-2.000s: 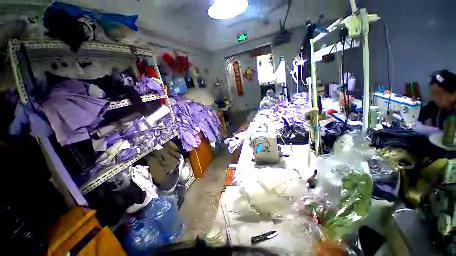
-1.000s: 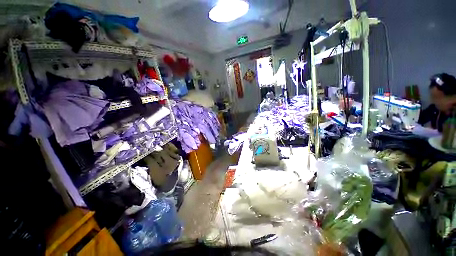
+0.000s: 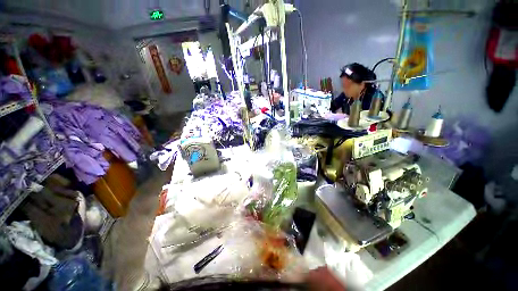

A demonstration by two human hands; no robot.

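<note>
A clear bag of leafy greens [image 3: 282, 190] stands on the white sewing table [image 3: 162, 232]. A clear bag with red-orange food [image 3: 274, 254] lies in front of it, near the table's front edge. Black thread snips [image 3: 208, 258] lie flat on white cloth to the left. A flat black rectangle [image 3: 303, 223], perhaps a phone, is right of the bags. A blurred reddish shape that looks like part of my right hand [image 3: 326, 279] is cut off by the bottom edge, just right of the red-orange food. Its fingers cannot be made out. My left hand is out of the picture.
A sewing machine head [image 3: 200, 156] stands behind crumpled white plastic. An overlock machine [image 3: 386, 185] is on a table at the right, with thread cones [image 3: 366, 111] behind it. A person [image 3: 356, 91] sits beyond. Shelves with lilac pieces [image 3: 85, 133] and a blue jug [image 3: 79, 275] are left.
The view has turned to the right, so the table has shifted left and the whole overlock machine now shows. The blurred hand-like shape has appeared at the bottom edge.
</note>
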